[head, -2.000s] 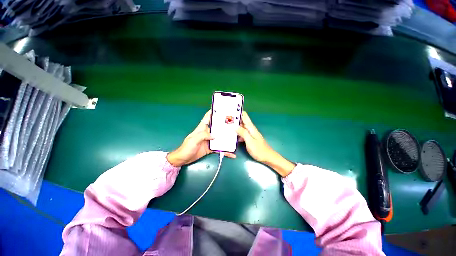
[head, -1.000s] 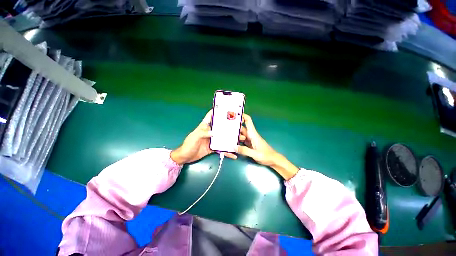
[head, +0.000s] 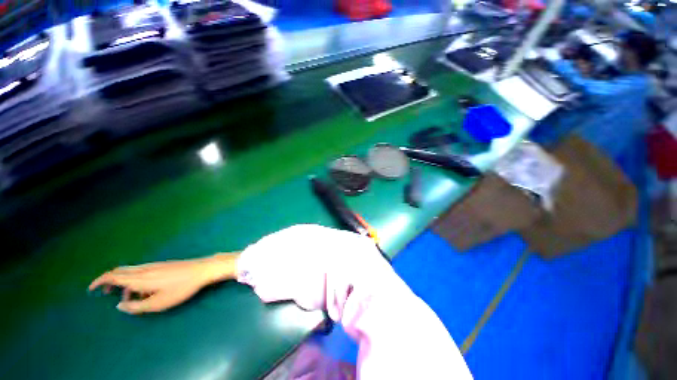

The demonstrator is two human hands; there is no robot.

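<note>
My right hand reaches left over the glossy green bench mat, with fingers slightly bent and apart and nothing seen in it. Its pink sleeve crosses the bench's front edge. My left hand is out of the picture, and the phone does not show. A long black hand tool with an orange end lies just beyond my right sleeve, which partly covers it. Two round grey mesh discs lie side by side behind the tool. The picture is blurred.
Stacked dark panels in sleeves stand at the back left. A black panel on a white sheet lies behind the discs. A blue container, a clear bag and brown cardboard are at right. Another person in blue is at upper right.
The view has swung to the right. My right hand has let go of the phone; the phone and my left hand have left the picture.
</note>
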